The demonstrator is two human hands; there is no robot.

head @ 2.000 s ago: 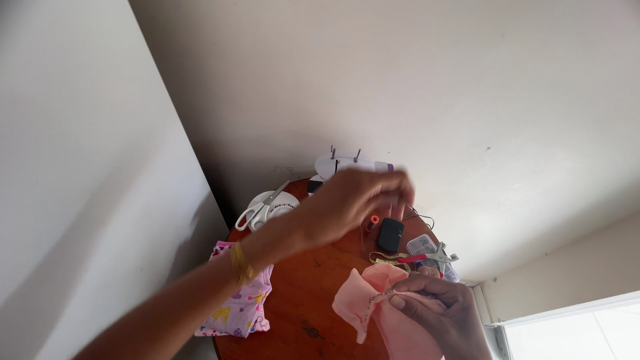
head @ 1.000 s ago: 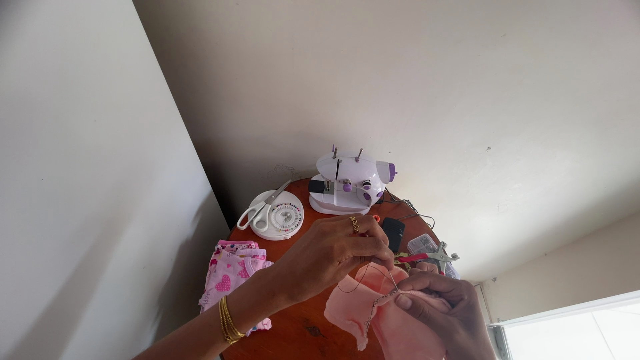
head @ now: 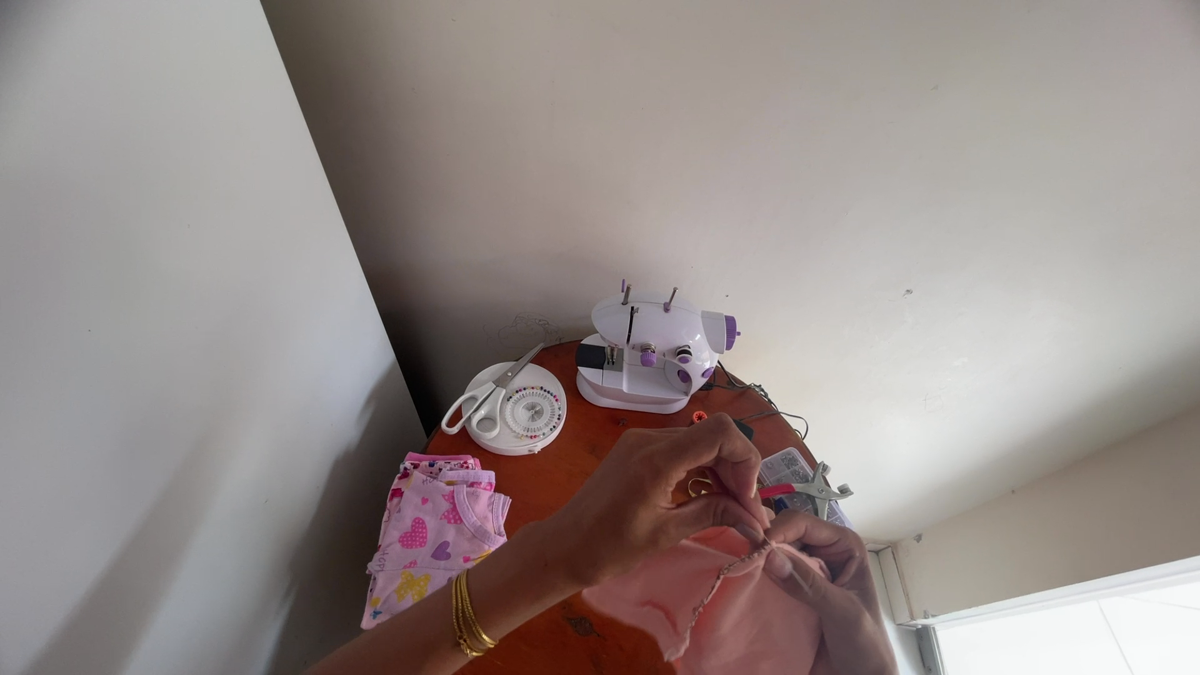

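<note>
My right hand (head: 830, 572) grips a piece of pink fabric (head: 750, 619) between thumb and fingers, near a gathered, stitched-looking edge. My left hand (head: 694, 492), with gold bangles at the wrist, is pinched at that same edge, its fingertips against the right hand's. Any needle between them is too small to make out. The fabric hangs below both hands, over the wooden table (head: 572, 623). Just beyond the left hand, a dark object (head: 743, 428) is mostly hidden behind it, beside a small orange-red bobbin-like piece (head: 699, 416).
A white and purple mini sewing machine (head: 652, 352) stands at the back. White-handled scissors (head: 487, 403) lie on a round white base beside a pin wheel (head: 533, 412). Folded printed clothing (head: 436, 544) is at left. Red-handled pliers (head: 811, 490) lie by a clear compartment box (head: 786, 467) at right.
My left hand, raised over the table two seconds ago, has come down to the fabric edge. One second ago a thin thread-like line ran from its fingers to the fabric.
</note>
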